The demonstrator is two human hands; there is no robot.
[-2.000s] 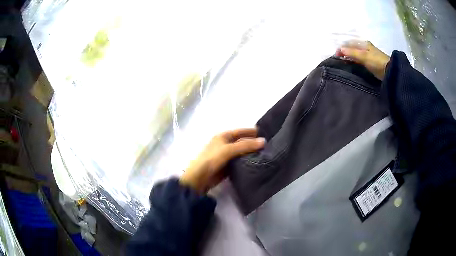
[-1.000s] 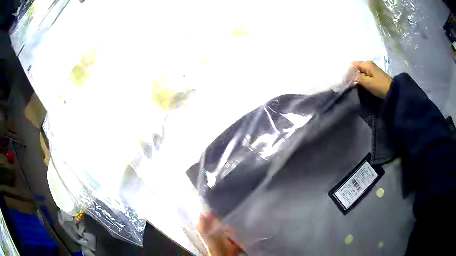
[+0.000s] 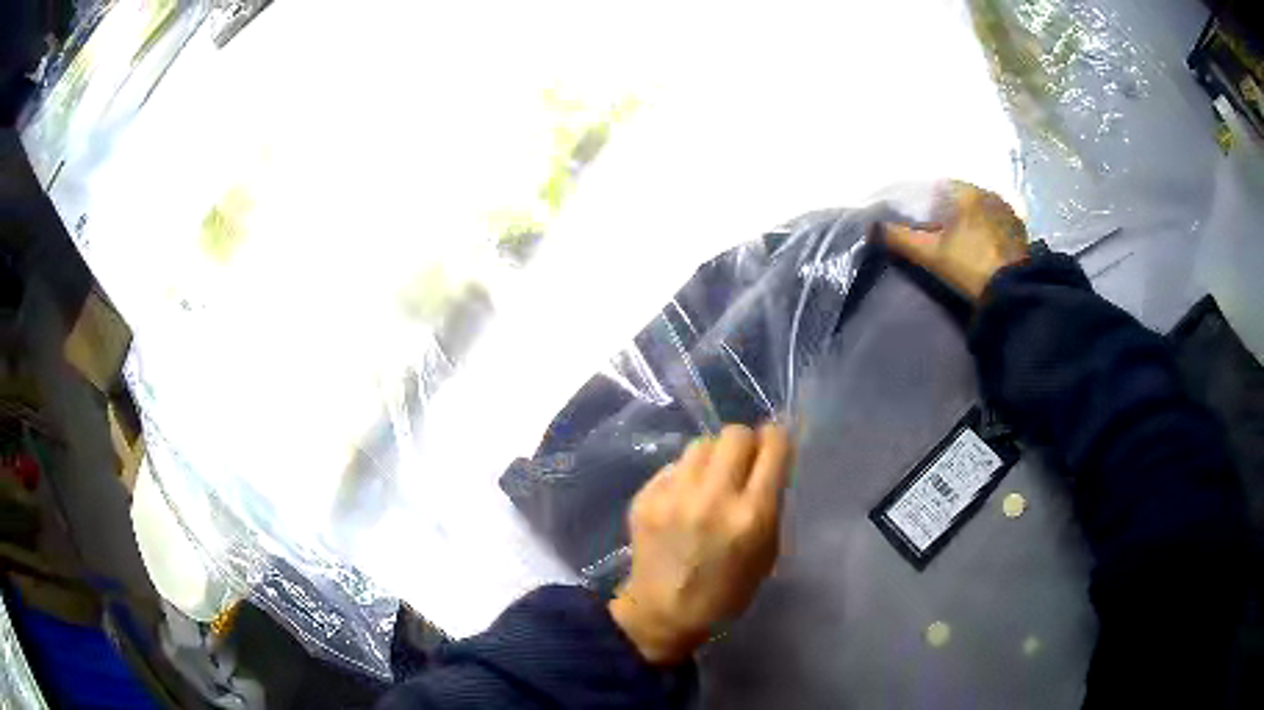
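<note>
A dark denim jacket [image 3: 596,492] lies folded in front of me, its far-left end inside a clear polybag [image 3: 735,326]. Grey interleaving paper [image 3: 832,610] covers its near part, with round buttons showing through. A hang tag [image 3: 945,486] with a black border lies on the paper. My left hand [image 3: 707,534] pinches the bag's edge over the middle of the jacket. My right hand [image 3: 963,239] is at the jacket's far corner, where the bag's edge meets it; its fingertips are partly hidden.
A glaring stack of empty polybags [image 3: 222,229] with yellow-green print lies left and beyond the jacket. Dark cloth [image 3: 1220,361] lies at the right edge. Boxes and blue items [image 3: 63,652] are below the table's left edge. More shiny plastic [image 3: 1081,111] lies at the far right.
My left hand has moved from the jacket's edge and the lower frame up over its middle, drawing the bag's edge with it. The bag now covers the jacket's left end.
</note>
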